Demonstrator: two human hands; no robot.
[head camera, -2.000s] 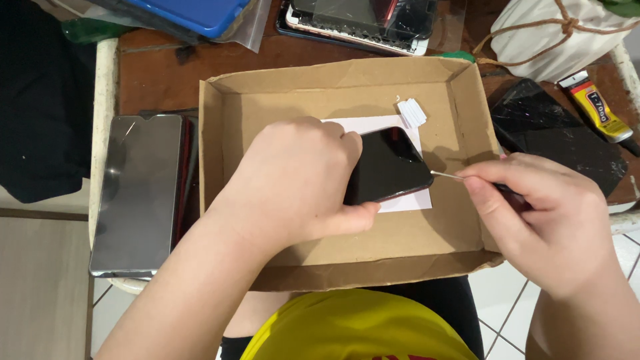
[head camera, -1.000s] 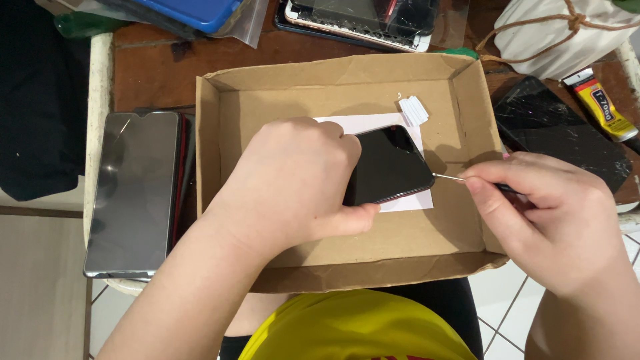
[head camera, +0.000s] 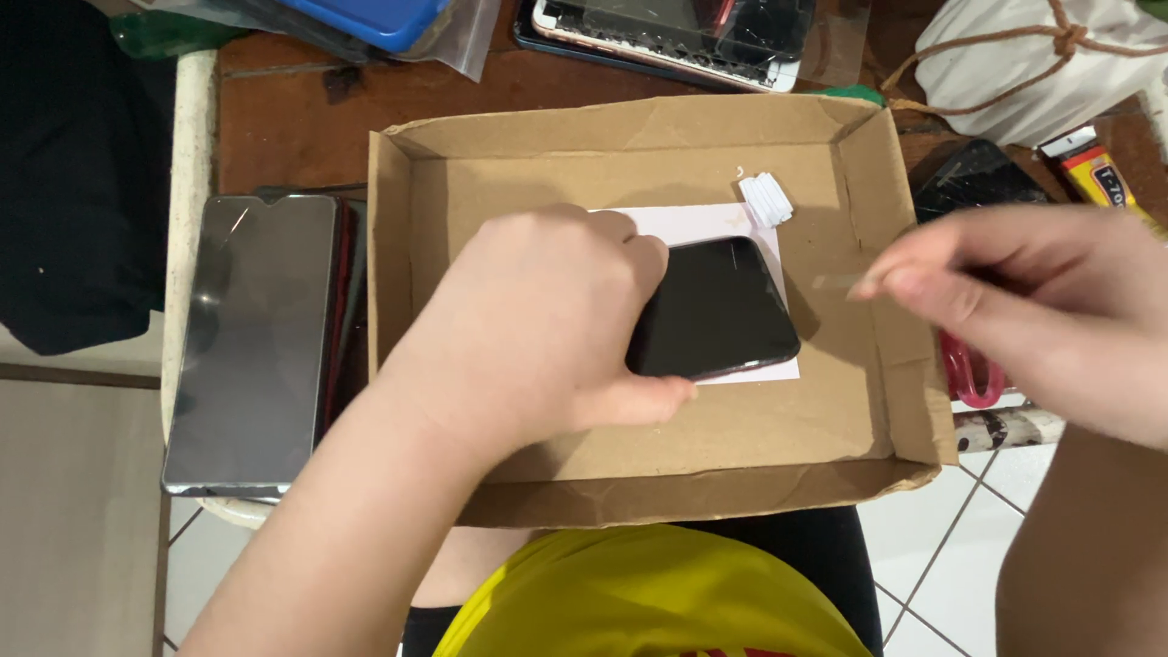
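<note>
My left hand (head camera: 547, 328) holds a black smartphone (head camera: 721, 310) by its sides, its screen facing up. Beneath the phone lies a sheet of white paper (head camera: 675, 219), flat in a shallow cardboard box (head camera: 821, 401). Over the box's right wall, clear of the phone, is my right hand (head camera: 1013, 292), blurred. A thin, pale, blurred tool tip (head camera: 835, 282) sticks out from its pinched thumb and index finger; the rest of the tool is hidden in the hand. Beside the paper's top right corner sits a small bundle of white strips (head camera: 766, 200).
Left of the box lies a large smartphone (head camera: 255, 338) on other devices. Opened phones (head camera: 666, 36) and a blue case (head camera: 374, 18) in plastic lie behind. At the right are a black cracked phone (head camera: 981, 178), a yellow glue tube (head camera: 1100, 173) and a white pot (head camera: 1031, 64) tied with cord.
My right hand has moved right, and the thin metal tool tip has left the phone's right corner. My left hand still holds the phone in about the same place.
</note>
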